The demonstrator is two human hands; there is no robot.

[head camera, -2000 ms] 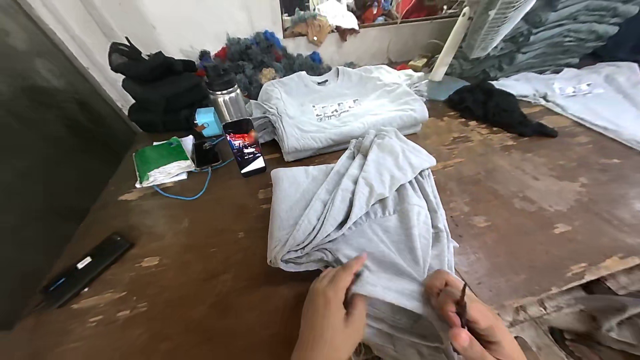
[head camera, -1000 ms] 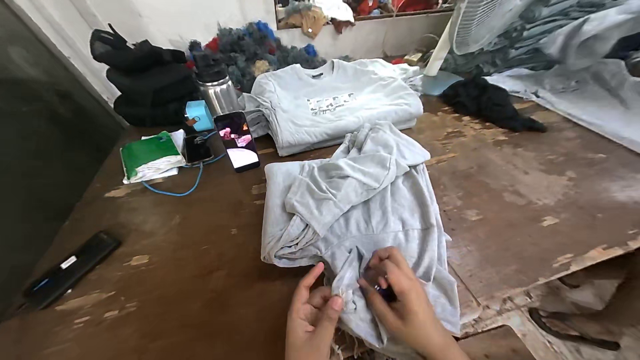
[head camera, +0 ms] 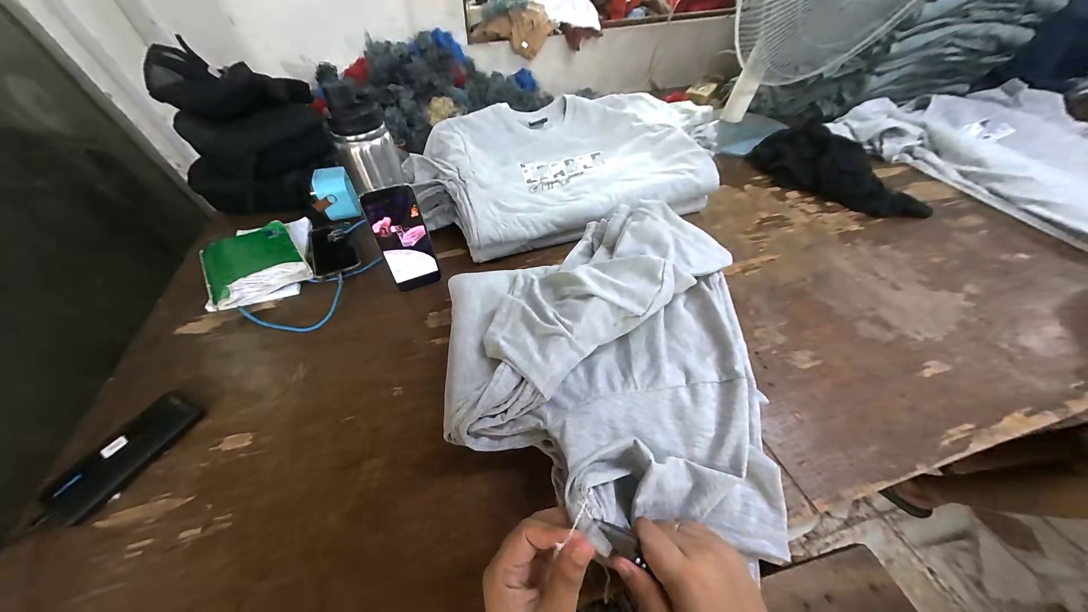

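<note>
A light grey shirt (head camera: pixel 646 357) lies loosely folded on the wooden table, its lower end reaching the near edge. My left hand (head camera: pixel 544 561) pinches a white thread (head camera: pixel 575 523) that hangs from the shirt's fabric. Right beside it, my right hand (head camera: pixel 688 565) holds a small metal thread snipper (head camera: pixel 622 537) against the cloth near the thread; its handle is mostly hidden by the fingers. Behind the shirt rests a stack of folded grey T-shirts (head camera: pixel 578 170), the top one with a printed chest.
On the wooden table (head camera: pixel 340 476) are a lit smartphone (head camera: pixel 401 238), a steel bottle (head camera: pixel 370 153), a green packet (head camera: pixel 255 259), a blue cable (head camera: pixel 293 327), a black device (head camera: pixel 119 459) and a black cloth (head camera: pixel 837 170). A white fan (head camera: pixel 807 42) stands at the back.
Both hands have moved down toward the near edge with the shirt's lower part. A sleeve now lies folded across the shirt, unlike two seconds ago. The thread now shows between the left fingers.
</note>
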